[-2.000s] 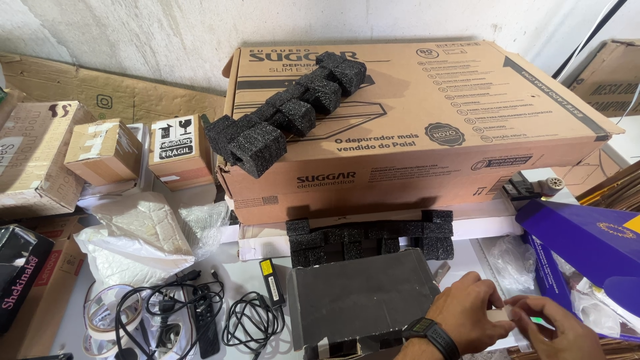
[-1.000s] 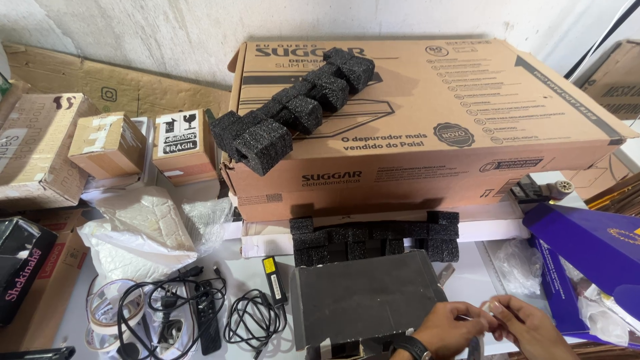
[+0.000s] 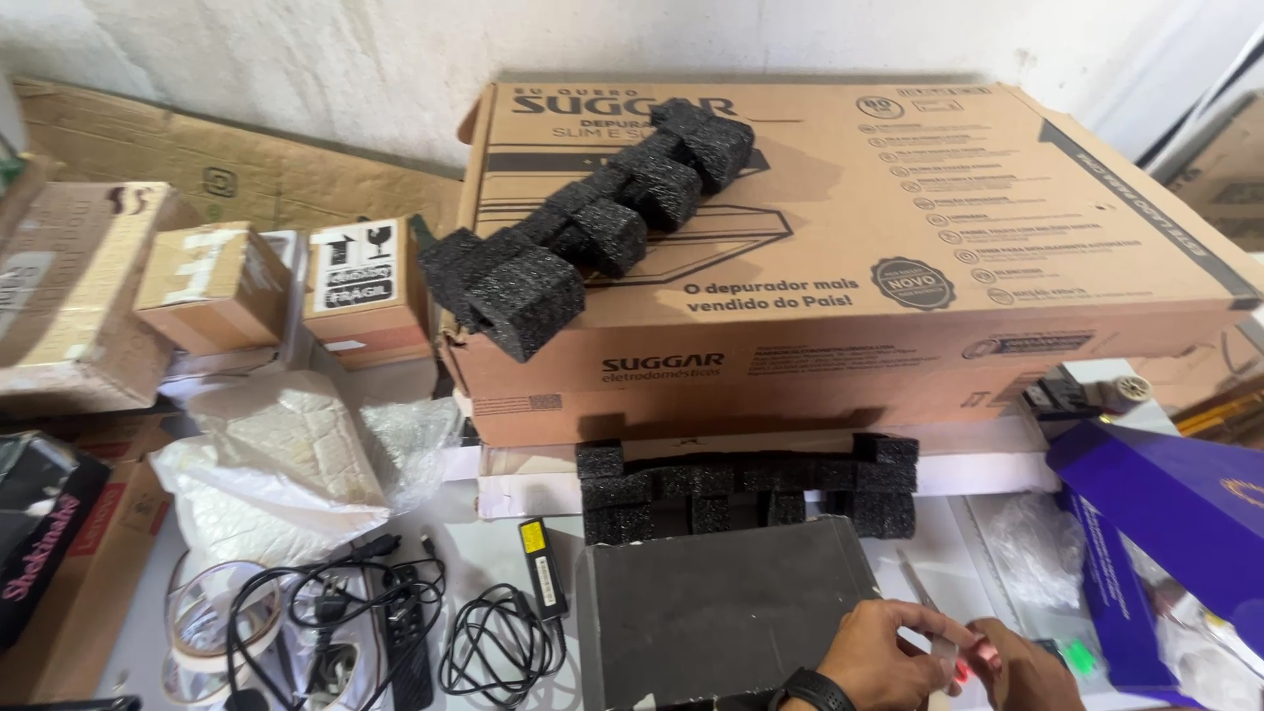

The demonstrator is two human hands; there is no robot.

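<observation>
At the lower right, my left hand [image 3: 884, 652], with a black watch on its wrist, pinches a small whitish strip [image 3: 945, 652] that looks like tape. The fingers of my right hand [image 3: 1027, 667] meet the strip's right side; whether they grip it is hard to tell. Just left of the hands lies a dark grey box [image 3: 726, 607] with worn edges. A black foam packing piece [image 3: 750, 484] stands behind that box. Near my fingers, a thin pointed metal blade [image 3: 916, 581] and something red are partly hidden.
A large cardboard box [image 3: 790, 375] carries another black foam piece [image 3: 592, 212]. Leftward are small cartons [image 3: 212, 286], a white padded bag [image 3: 276, 464], tape rolls [image 3: 222, 612], black cables and a power adapter [image 3: 541, 568]. A purple box [image 3: 1165, 533] and clear plastic [image 3: 1032, 548] lie at right.
Both hands have shifted around the small strip between their fingertips and stay close together. The boxes and foam pieces have not plainly moved.
</observation>
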